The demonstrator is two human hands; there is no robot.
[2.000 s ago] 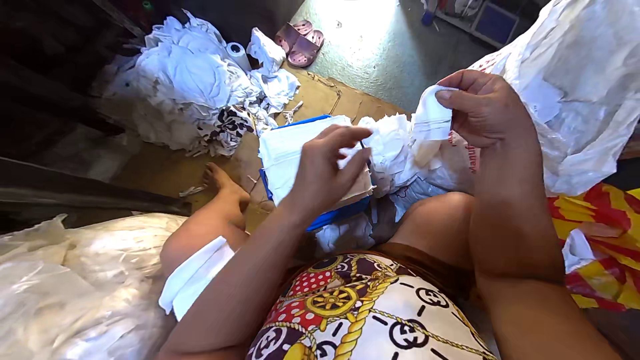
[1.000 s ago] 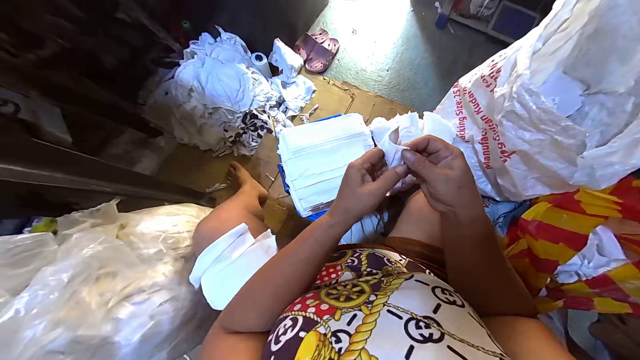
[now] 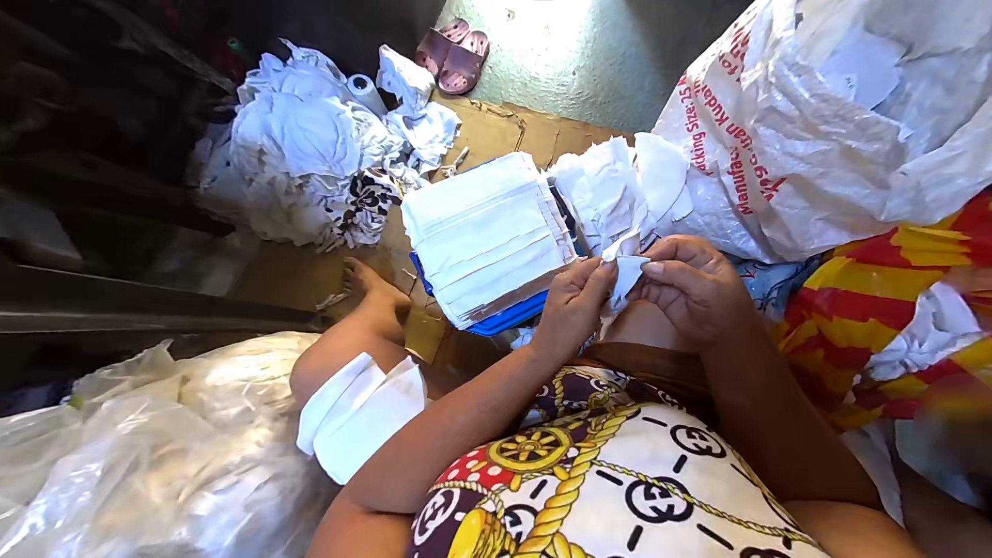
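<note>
Between my two hands is a small folded piece of white cloth [image 3: 629, 273]. My left hand [image 3: 575, 298] pinches its left side between thumb and fingers; my right hand [image 3: 690, 283] grips its right side. Just left of the hands, a stack of flat white cloth pieces [image 3: 488, 236] lies on a blue plastic container [image 3: 508, 314]. Beyond the hands, loose white scraps [image 3: 608, 182] lie heaped beside the stack. More white pieces [image 3: 364, 415] rest over my left leg.
A white cloth heap [image 3: 298, 139] with a thread cone [image 3: 364, 91] sits at the upper left, near pink clogs [image 3: 457, 56]. Large printed sack [image 3: 806, 132] at right, red and yellow bag [image 3: 860, 310] below it, clear plastic bag [image 3: 178, 457] at lower left. Cardboard [image 3: 535, 132] covers the floor.
Two seconds ago my right hand held a white piece up, apart from my left hand. Both hands have since come together on a piece, which they still hold.
</note>
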